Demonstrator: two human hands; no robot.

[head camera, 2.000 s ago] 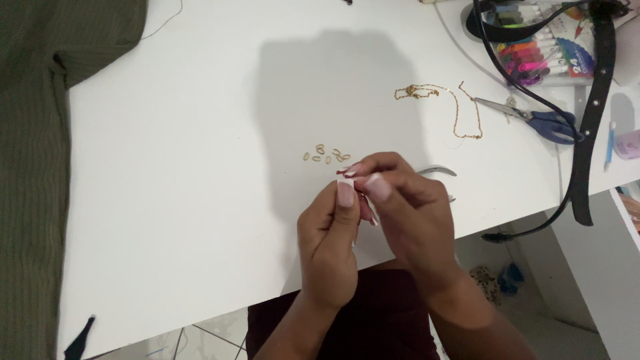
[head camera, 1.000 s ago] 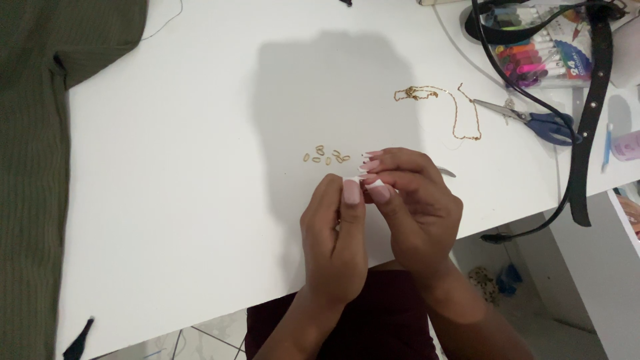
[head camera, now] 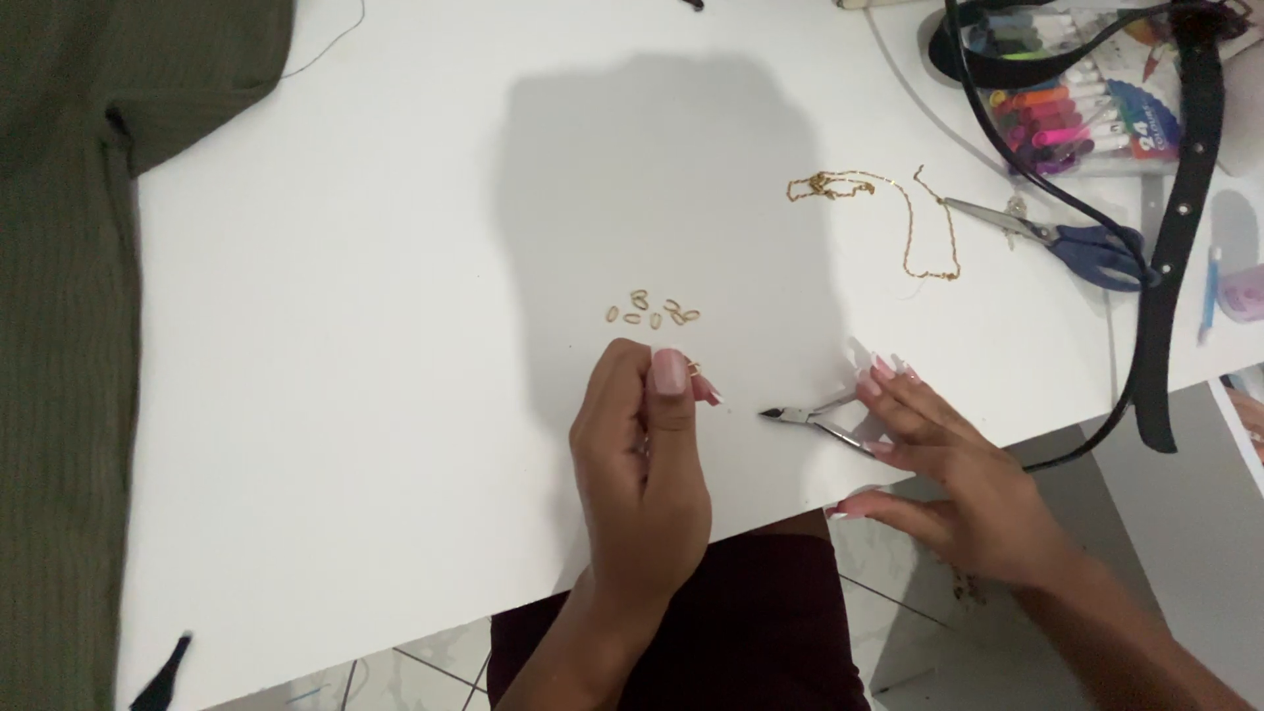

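My left hand (head camera: 647, 464) pinches a small gold-coloured link (head camera: 695, 368) between thumb and index finger, just below a loose group of several gold oval links (head camera: 655, 321) on the white table. To the right, the fingers of my right hand (head camera: 938, 459) are spread over the handles of small metal nippers (head camera: 790, 416), whose jaws point left; the hand has not closed round them. A gold chain (head camera: 908, 232) lies partly bunched farther back. One end of it is close to the tip of blue-handled scissors (head camera: 1096, 257).
Dark green ribbed fabric (head camera: 69, 346) covers the table's left side. At the right are a black belt (head camera: 1175, 227), a dark cable and a clear pack of coloured markers (head camera: 1076, 109). The near table edge (head camera: 395, 642) slants above a tiled floor and my lap.
My right hand has moved away from my left hand, to the right, onto the nippers' handles. The nippers, mostly hidden by that hand before, now show. The left hand has kept its pinch.
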